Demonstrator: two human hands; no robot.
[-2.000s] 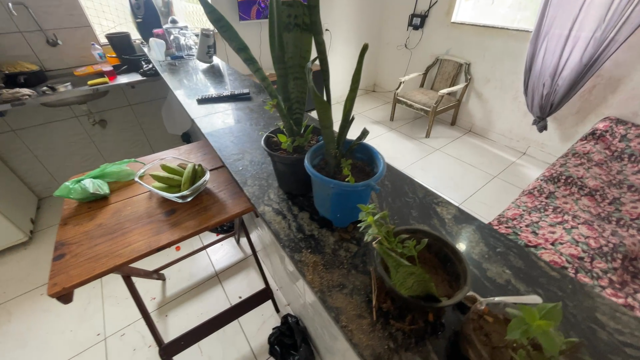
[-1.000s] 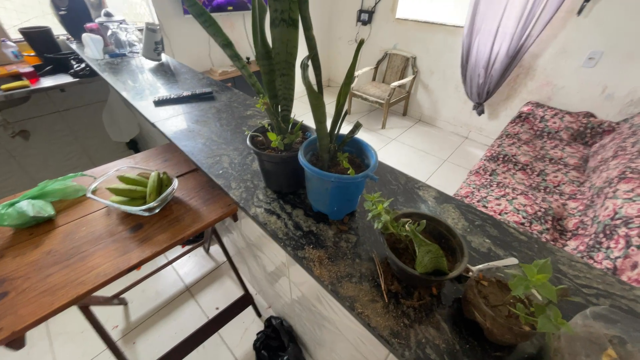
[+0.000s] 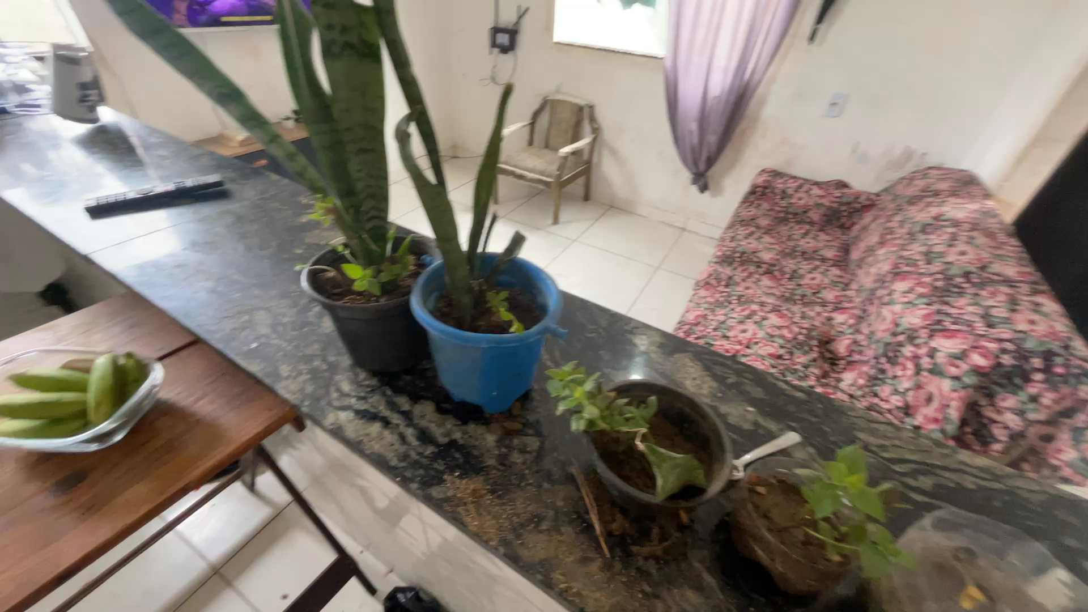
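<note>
Neither of my hands shows in the head view. On the dark stone counter [image 3: 280,255] stand a blue plastic pot [image 3: 486,357] and a black plastic pot [image 3: 374,331], both with tall snake plants. Nearer, a round dark pot [image 3: 722,425] holds soil, a small leafy plant [image 3: 599,404] and one drooping broad leaf [image 3: 674,470]. Beside it sits a soil-filled clear container [image 3: 778,527] with a green seedling [image 3: 852,493]. A metal utensil's handle [image 3: 767,452] lies between these two. A blurred clear plastic item [image 3: 977,561] is at the bottom right.
Loose soil [image 3: 501,510] and thin sticks [image 3: 592,510] lie on the counter. A remote control [image 3: 155,197] rests farther back. At left, a wooden folding table [image 3: 195,416] bears a glass dish [image 3: 155,382] of green bananas [image 3: 51,404]. A flowered sofa cover [image 3: 926,340] and an armchair [image 3: 557,153] stand beyond.
The view has swung right and down along the counter. More of the sofa and a clear plastic item have come into view, while the sink area and green bag have left it.
</note>
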